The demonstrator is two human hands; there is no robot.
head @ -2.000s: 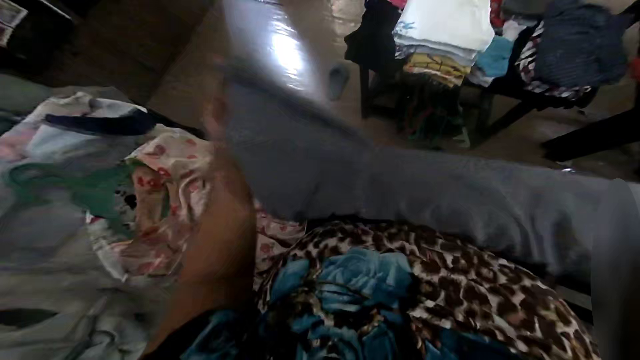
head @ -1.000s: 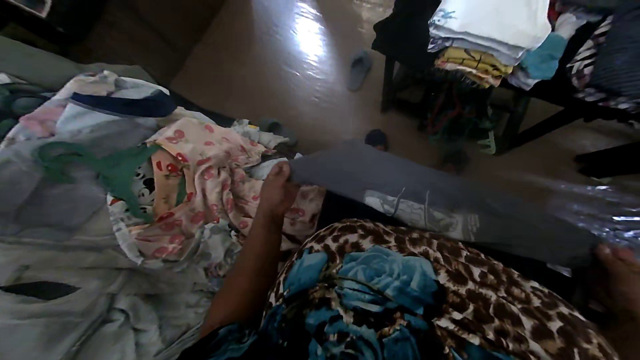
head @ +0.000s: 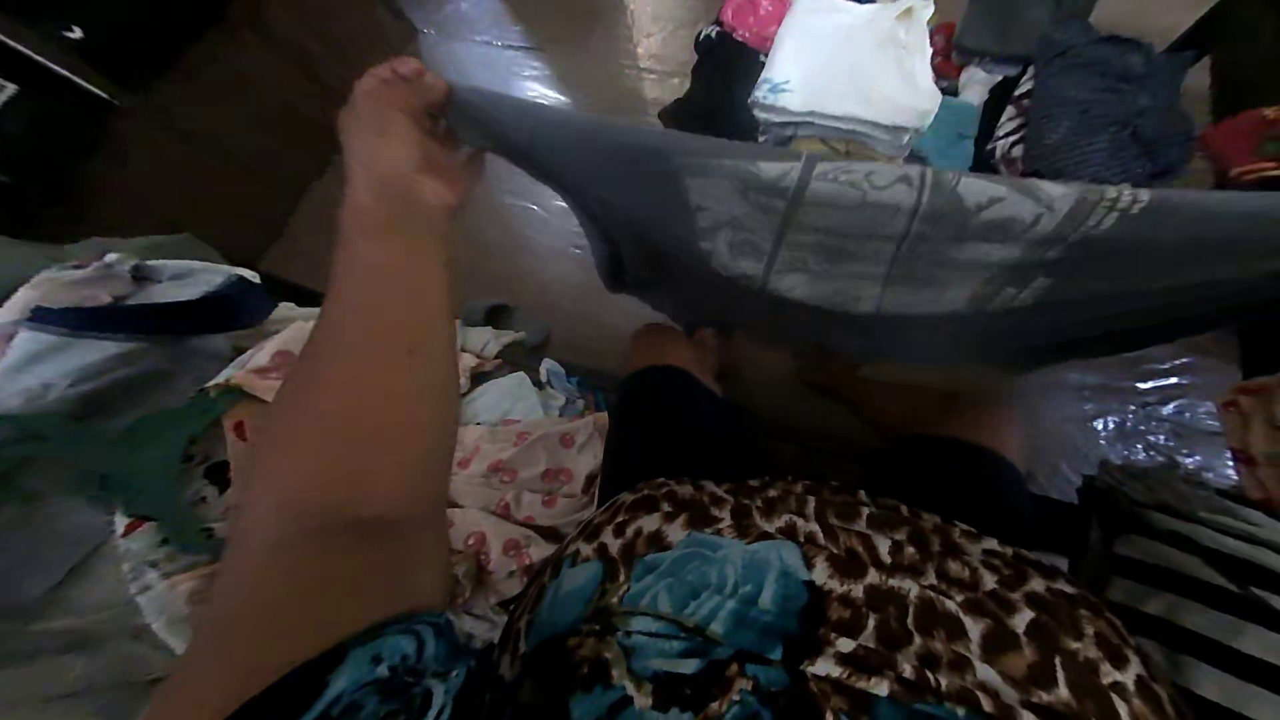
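Observation:
My left hand (head: 405, 130), raised at the upper left, grips one end of a dark grey garment (head: 640, 200). The cloth hangs stretched sideways across the view, above my knees, and runs out past the right edge. A faded light print shows on its middle. My right hand is out of view, so what it holds is hidden. Below the garment lies my own clothing, a leopard-print cloth with blue roses (head: 900, 580).
Piled clothes lie at the left, among them a pink cherry-print cloth (head: 530, 465) and a green garment (head: 110, 460). Folded white clothes (head: 850, 70) and a dark blue bundle (head: 1105, 110) stand beyond. A striped cloth (head: 1190, 580) is at the lower right.
My left hand has risen and moved forward with the grey garment, which now hangs higher above my lap. My right hand, seen at the right edge one second ago, has left the view.

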